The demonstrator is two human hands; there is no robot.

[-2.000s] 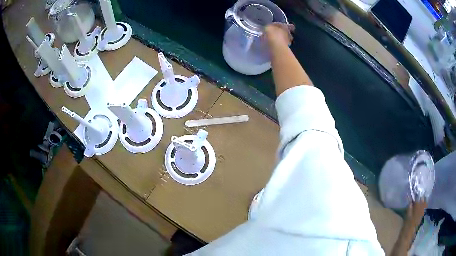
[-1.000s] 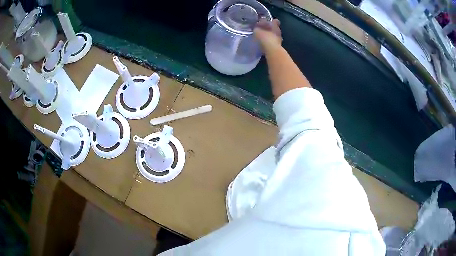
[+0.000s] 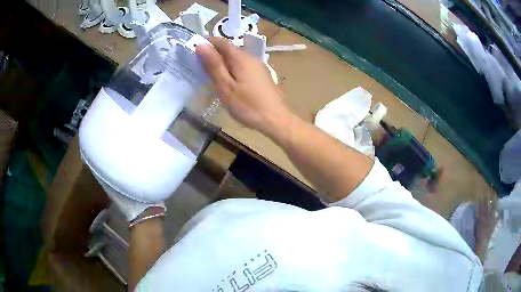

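A tank [image 3: 134, 151], clear at its upper end and milky white at its rounded end, is held tilted over the bench's near edge. My right hand [image 3: 243, 85], bare and slightly blurred, grips the rim of the clear end. My left hand [image 3: 132, 206], in a white glove, is under the rounded end and mostly hidden by it. White parts show through the clear wall; I cannot tell whether they are inside or behind. White disc-and-stem inserts [image 3: 235, 27] stand on the bench behind, partly covered by the tank and hand.
A white strip [image 3: 287, 48] lies on the brown bench. A white cloth [image 3: 344, 117] lies beside a dark green motor [image 3: 404, 157]. The green conveyor [image 3: 365, 45] runs behind. A brown carton [image 3: 71, 219] is below the bench. Another person's hand [image 3: 485, 222] is at the right.
My right hand has brought the tank from the conveyor to the near side. My gloved left hand has come into view under it. The view has shifted, showing the cloth and motor.
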